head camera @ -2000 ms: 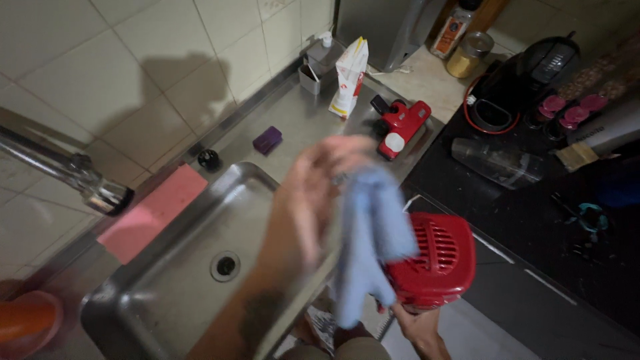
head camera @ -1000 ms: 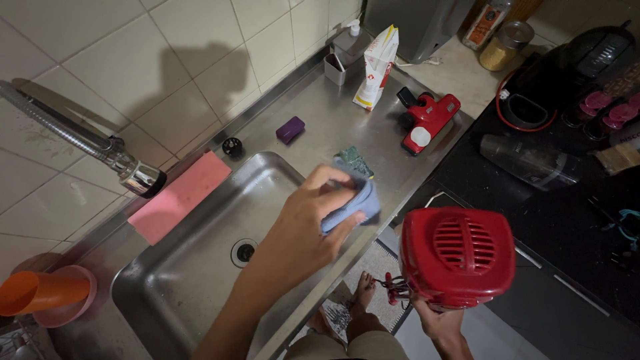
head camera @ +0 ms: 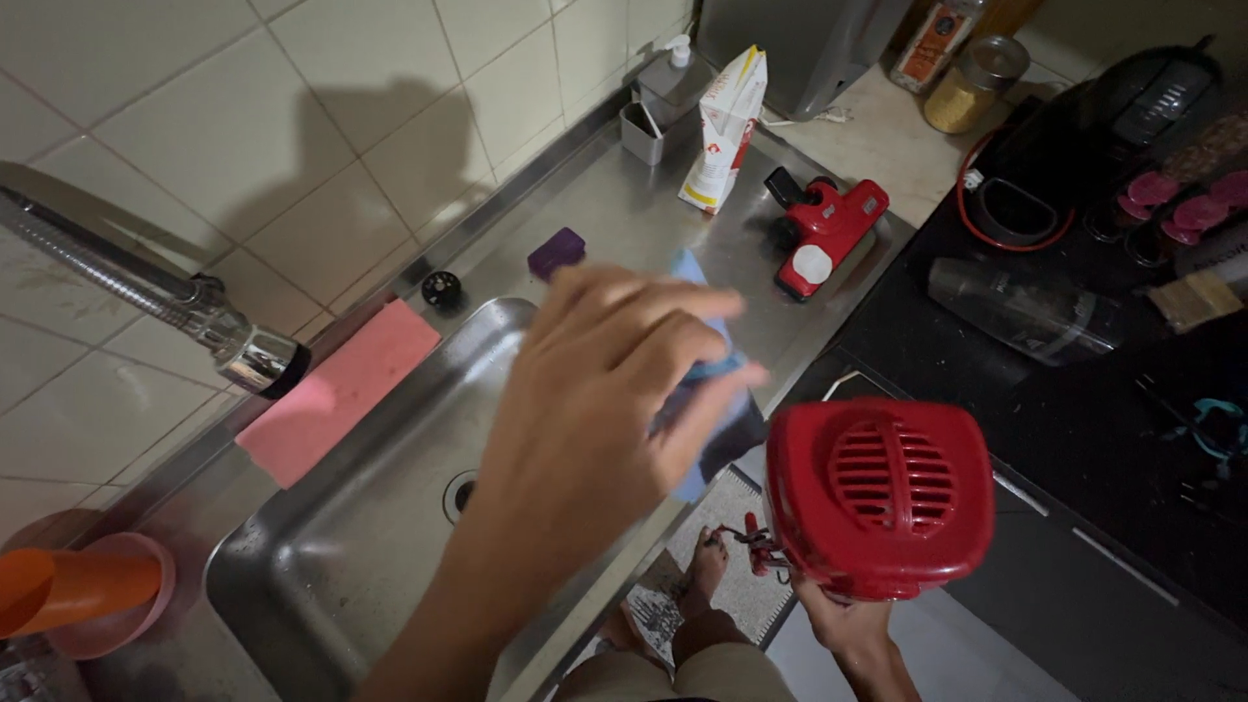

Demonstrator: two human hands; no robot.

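Observation:
My left hand (head camera: 609, 390) reaches over the sink's right edge, with a blue cloth (head camera: 710, 429) pinched between thumb and fingers. The cloth hangs down, blurred and partly hidden by the fingers. To its right, my right hand (head camera: 843, 619) supports a red plastic appliance housing (head camera: 877, 497) with a slotted round vent. Most of that hand is hidden beneath the housing. Small red and metal parts (head camera: 762, 548) show at the housing's lower left. A red vacuum cleaner floor head (head camera: 829, 234) lies on the steel drainboard beyond the cloth.
The steel sink basin (head camera: 390, 556) is below my left forearm, under a faucet (head camera: 249, 346). A pink cloth (head camera: 341, 390), a purple sponge (head camera: 557, 253), a carton (head camera: 726, 132) and a soap dispenser (head camera: 673, 83) sit around it. A clear container (head camera: 1024, 307) lies on the black counter.
The blue cloth was bunched in my left hand a second ago; it now hangs down more loosely. My right hand keeps hold of the red housing.

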